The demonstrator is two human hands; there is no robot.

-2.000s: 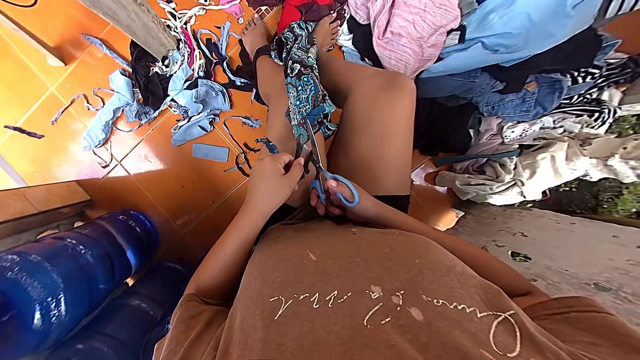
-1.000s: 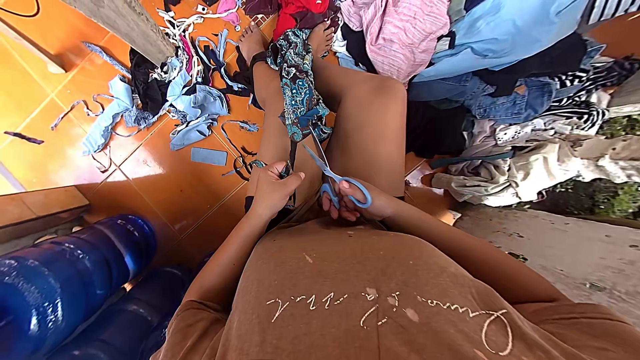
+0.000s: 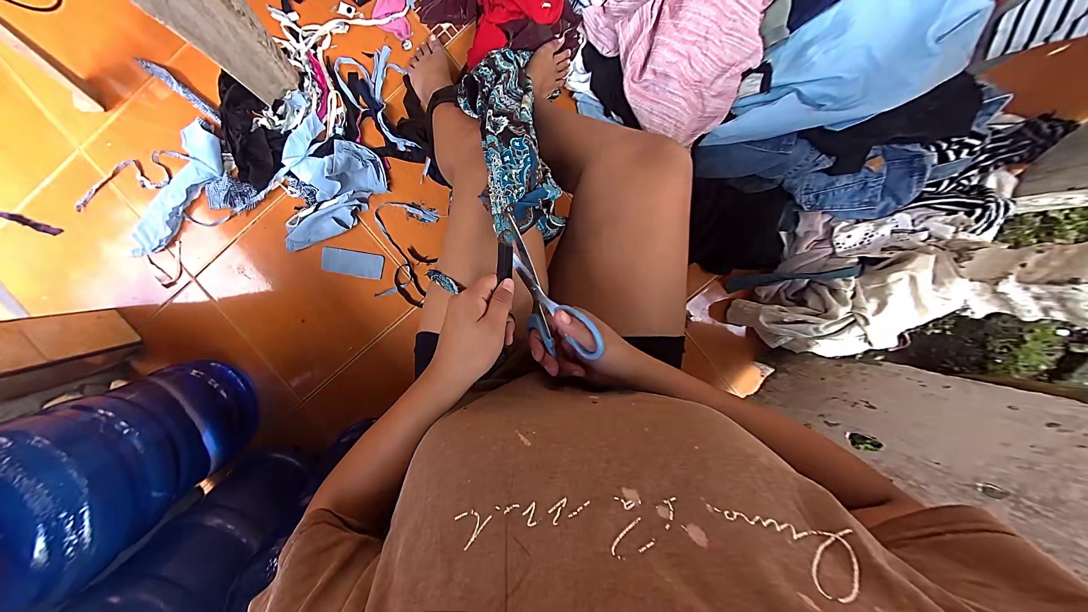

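A patterned turquoise and black cloth lies stretched over my lower legs, its near end drawn into a narrow dark strip. My left hand grips that strip, and a bit of patterned fabric shows beside the knuckles. In my right hand are scissors with light blue handles, fingers through the loops. Their blades point away from me and meet the cloth just beyond my left hand. How far apart the blade tips are is hard to tell.
Cut fabric scraps and a small blue-grey rectangular piece lie on the orange tiles at left. A large heap of clothes fills the right. Blue plastic water bottles stand at lower left, a post at upper left.
Two seconds ago my hands were close together at the scissors; my left hand has since moved a little toward me and left, with the dark strip pulled taut.
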